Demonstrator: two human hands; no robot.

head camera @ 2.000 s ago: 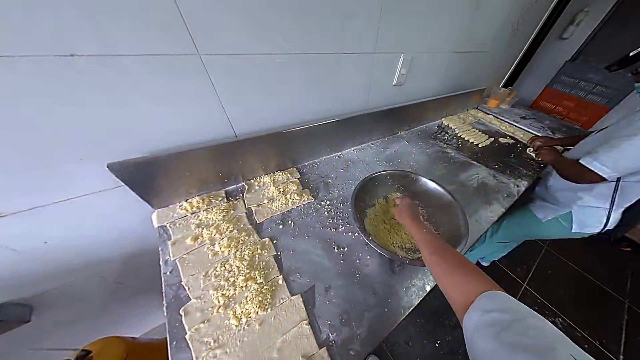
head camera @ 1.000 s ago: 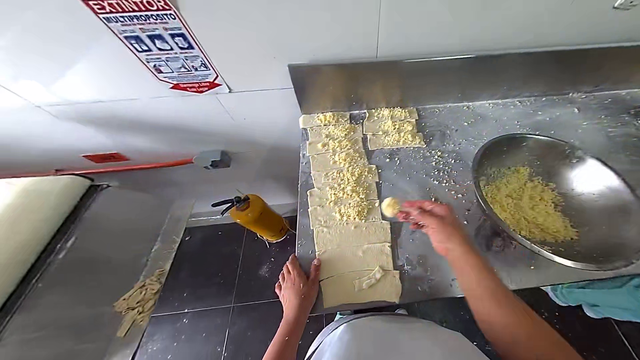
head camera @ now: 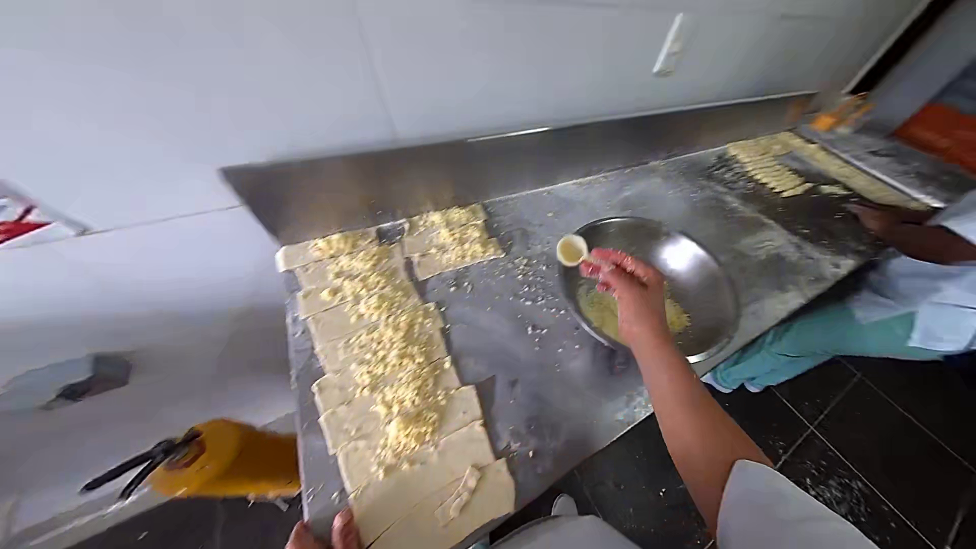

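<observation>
My right hand holds a small white scoop above the left rim of a steel bowl, which has grated cheese in its bottom. My left hand rests at the table's near left corner, beside the nearest dough piece, its fingers partly out of view. Overlapping dough rectangles form a long row on the left, most topped with crumbled cheese. A dough strip lies on the nearest piece. Beside the row's far end is a shorter group of topped dough pieces.
The steel table is strewn with crumbs and backed by a metal splashboard. At the right, a co-worker's hand is near shaped dough pieces. A yellow fire extinguisher stands left of the table, below its top.
My right hand has moved from beside the dough row to above the bowl. My left hand stays by the table's near left corner. The view has swung right.
</observation>
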